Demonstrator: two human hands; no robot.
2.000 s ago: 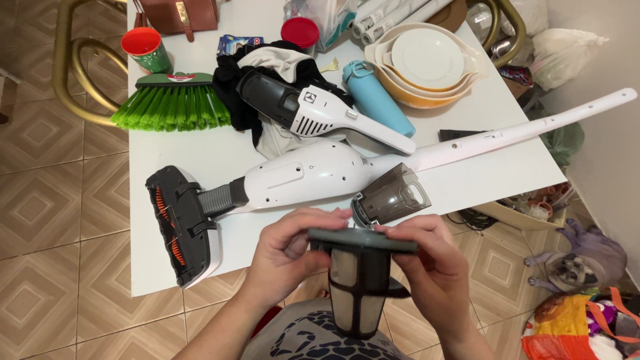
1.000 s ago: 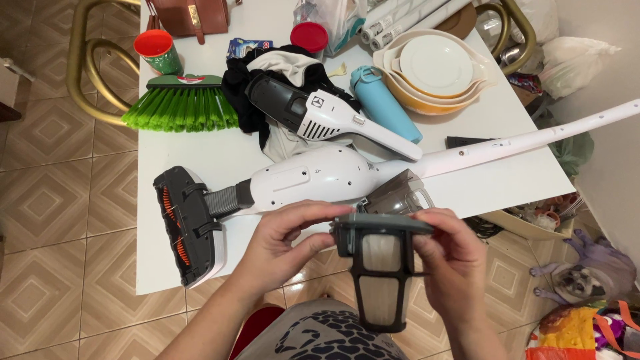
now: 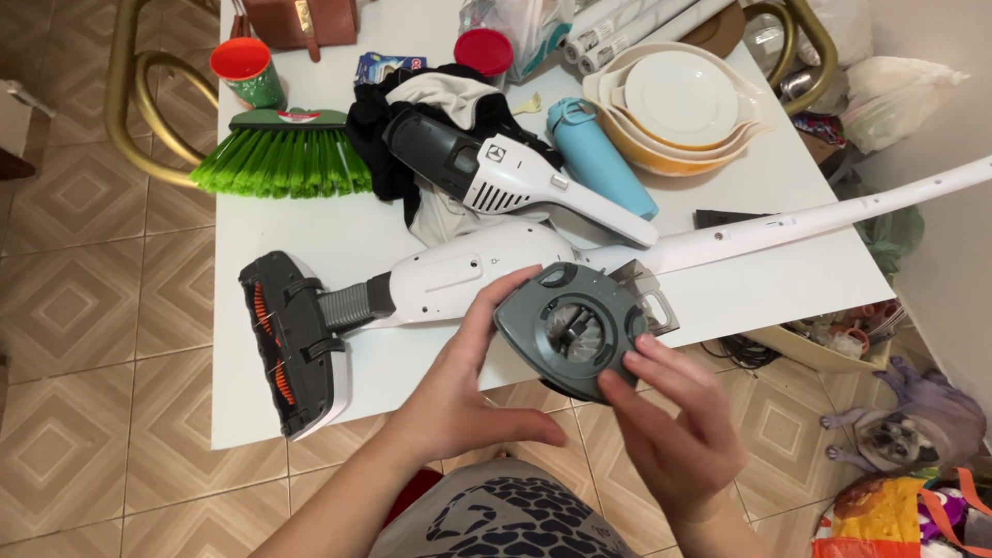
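Both hands hold a dark grey vacuum filter unit (image 3: 542, 333), its round opening facing up toward the camera. My left hand (image 3: 457, 380) has its fingers at the unit's upper left edge, the thumb lying apart below. With its fingertips, my right hand (image 3: 682, 418) grips the lower right rim. Behind the unit, the clear dust cup (image 3: 655, 298) is partly hidden. The white stick vacuum body (image 3: 480, 271) lies across the table, its floor head (image 3: 298, 345) at the left with orange bristles showing. Above it rests the white and black handheld vacuum (image 3: 511, 174) on dark and light cloths.
On the white table (image 3: 310, 225) are a green broom head (image 3: 287, 155), a red and green cup (image 3: 248, 74), a blue bottle (image 3: 601, 155) and nested bowls (image 3: 690, 101). A dog (image 3: 907, 426) lies on the floor at the right, beside a colourful bag (image 3: 876, 511).
The filter unit has been tipped, so its round opening now faces the camera instead of its mesh side. My left thumb has come away from it, and my right hand has shifted to the lower right rim.
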